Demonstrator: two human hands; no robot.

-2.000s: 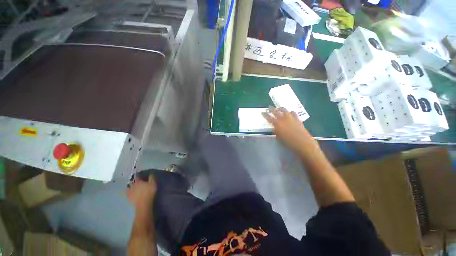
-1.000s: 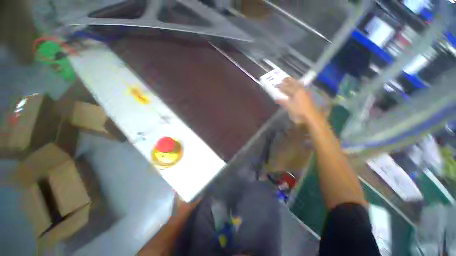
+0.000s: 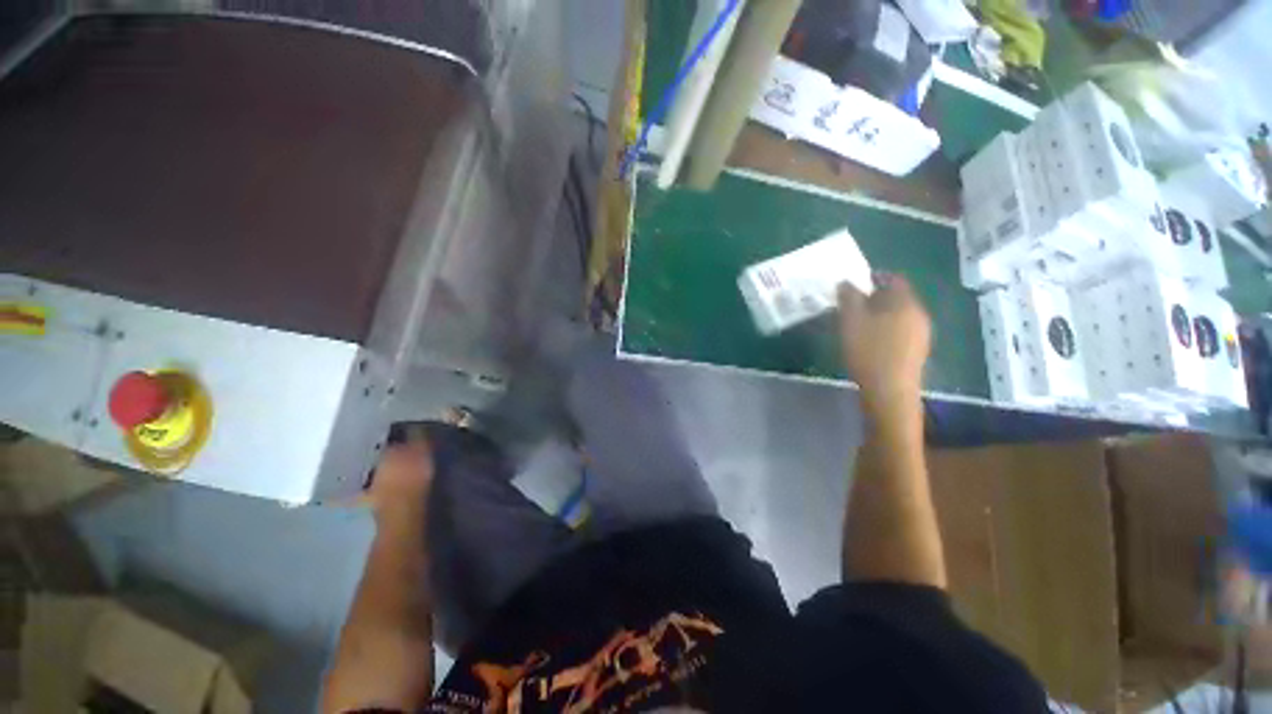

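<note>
A small white retail box (image 3: 806, 282) with fine print is over the left part of the green bench (image 3: 698, 258). My right hand (image 3: 884, 332) is at its right end, with the fingers touching or gripping that end. Whether the box is lifted or rests on the bench is unclear. My left hand (image 3: 403, 472) is low beside the corner of the white machine panel, by my leg. It is small and its fingers are partly hidden. Stacked white retail boxes (image 3: 1102, 328) with dark round pictures stand to the right on the bench.
The brown infeed belt (image 3: 223, 168) is at the left, with a red emergency stop button (image 3: 138, 400) on the white panel. A handwritten sign (image 3: 844, 119) and a cardboard tube (image 3: 739, 91) are at the bench's back. Brown cartons (image 3: 1032, 558) lie below right, others (image 3: 126, 656) lower left.
The view has swung from the belt back to the bench. My right hand has left the box by the machine and is now at a box on the bench. My left hand stays near the panel corner.
</note>
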